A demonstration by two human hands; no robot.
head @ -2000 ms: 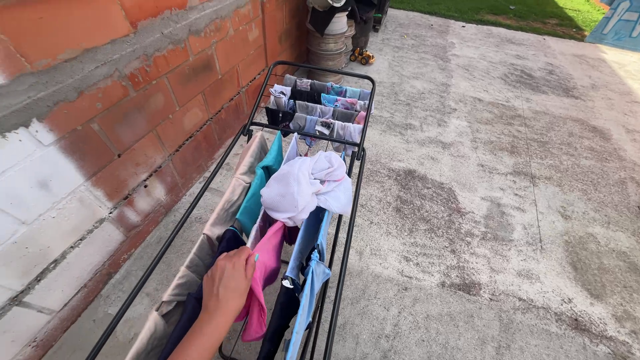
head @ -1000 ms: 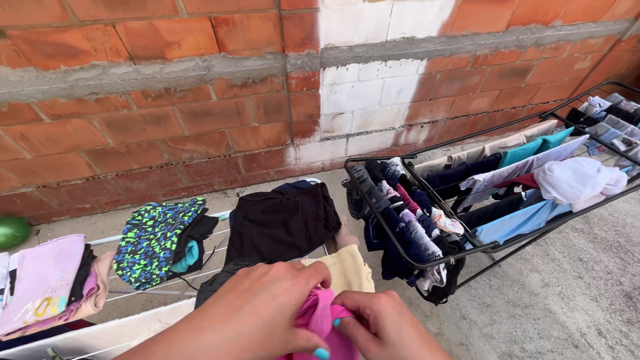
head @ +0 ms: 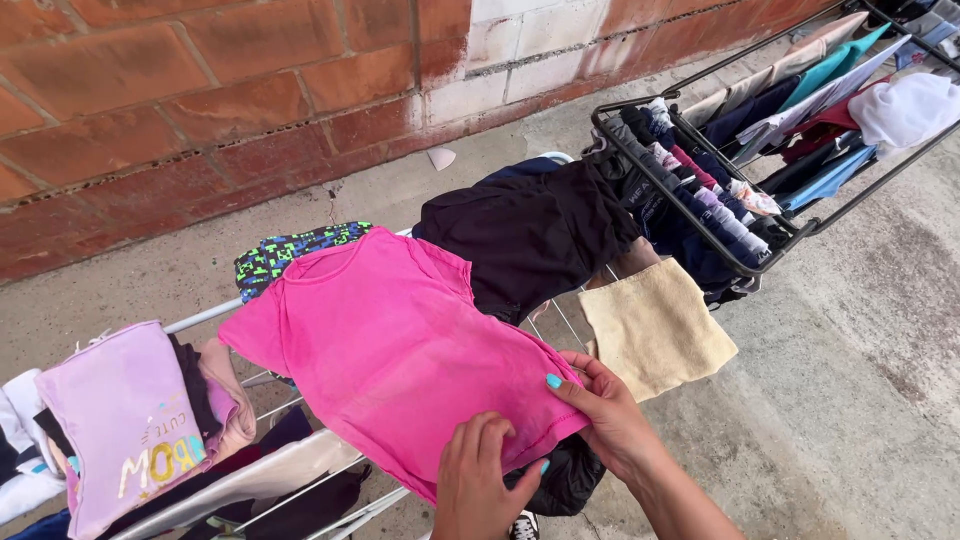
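A pink T-shirt [head: 405, 352] lies spread flat over the white wire drying rack [head: 202, 316], partly over a green and blue patterned garment [head: 289, 259] and a black garment [head: 525, 225]. My right hand [head: 611, 412] pinches the shirt's hem at its right corner, thumb on top. My left hand [head: 484, 476] rests on the lower edge of the shirt, its fingers bent; whether it grips the cloth I cannot tell. A folded cream cloth [head: 656, 326] lies just beyond my right hand.
At the left, a lilac printed shirt [head: 124, 420] lies on a stack of clothes. A black metal drying rack [head: 795, 247] full of socks and clothes, with a white cloth [head: 907, 112] on it, stands at the right. A brick wall [head: 262, 82] runs behind.
The pink garment, bunched between both hands a second ago, is now spread out over the rack. Two seconds ago one hand was at a pink garment on the black rack. The view has swung left.
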